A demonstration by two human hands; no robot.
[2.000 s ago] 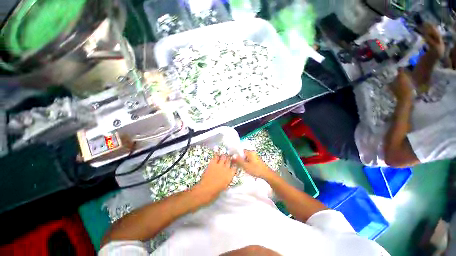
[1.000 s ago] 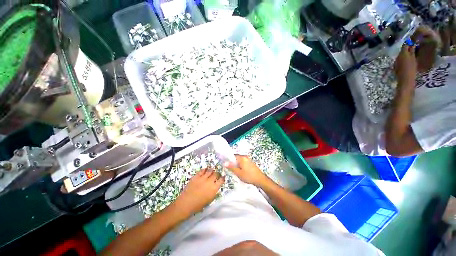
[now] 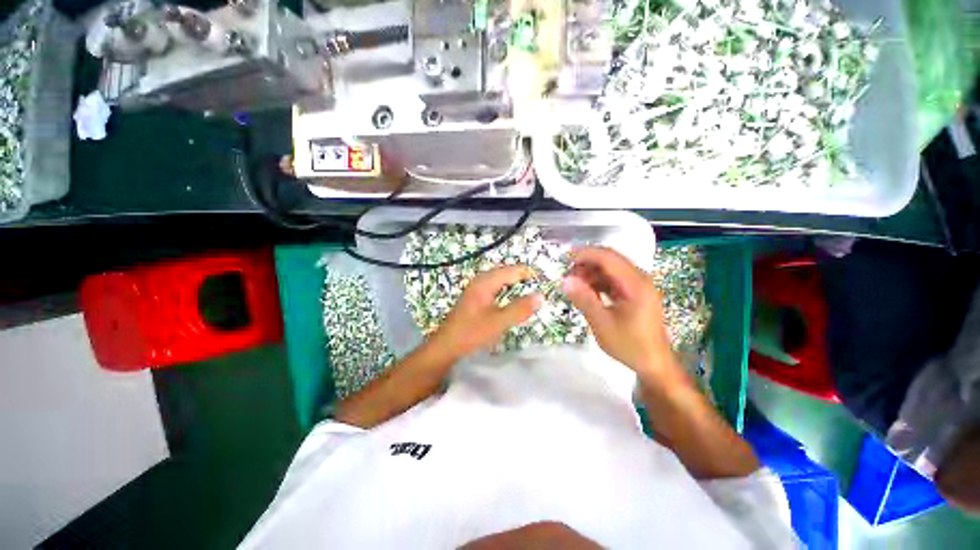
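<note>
A translucent white lap tub (image 3: 634,231) sits in front of my body, filled with small white and green workpieces (image 3: 430,285). My left hand (image 3: 489,309) is over the tub's middle, thumb and forefinger pointing right. My right hand (image 3: 621,306) faces it from the right, fingers bent, with fingertips close to my left hand's. Small white bits show around the fingertips, but I cannot tell whether either hand holds one or they lie below.
A silvery machine (image 3: 430,107) with a control box (image 3: 344,157) stands on the bench. A black cable (image 3: 430,261) loops over the lap tub. A large white tub (image 3: 731,199) is right of the machine. Teal crate (image 3: 731,312), red stools (image 3: 177,312) and blue crates (image 3: 801,483) are below.
The view has turned and shifted, so the machine now stands straight ahead and the left-hand stool shows fully. My hands are still over the lap tub, now with fingertips facing each other.
</note>
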